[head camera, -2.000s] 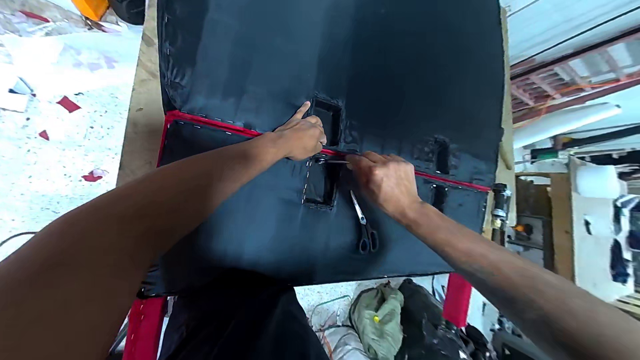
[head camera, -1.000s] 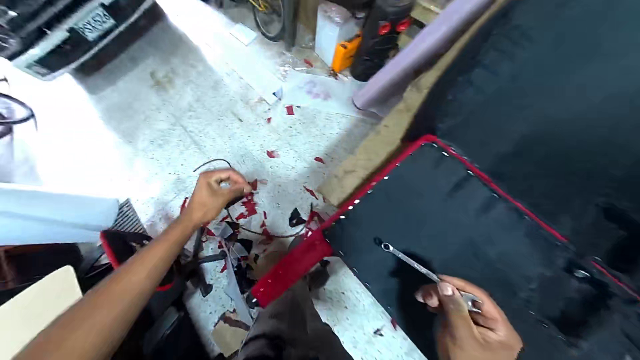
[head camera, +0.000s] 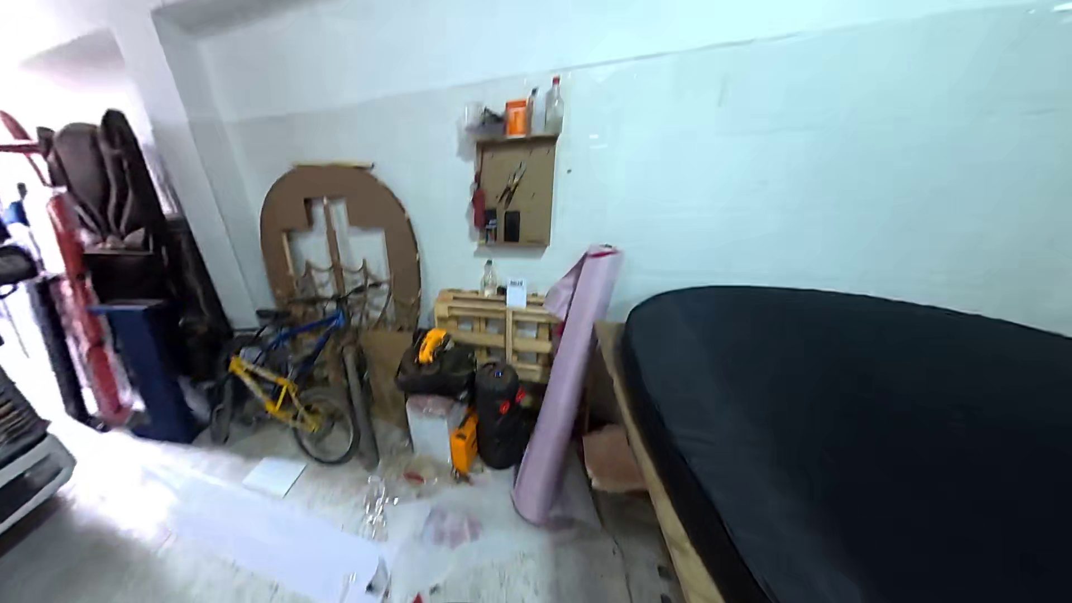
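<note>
Neither of my hands shows in the head view. A large panel covered in black material fills the lower right, its rounded far end near the white wall. It lies on a wooden table, whose edge runs along the panel's left side. The part of the panel with red trim and the wrench are out of view.
A pink roll of material leans left of the table by a wooden pallet. Further left are a yellow bicycle, a black bag and an orange case. A tool board hangs on the wall. Sheeting covers some floor.
The view has swung up and left toward the wall. Both hands, the right one holding a wrench a second ago, have gone out of sight. The scissors seen two seconds ago are also out of view.
</note>
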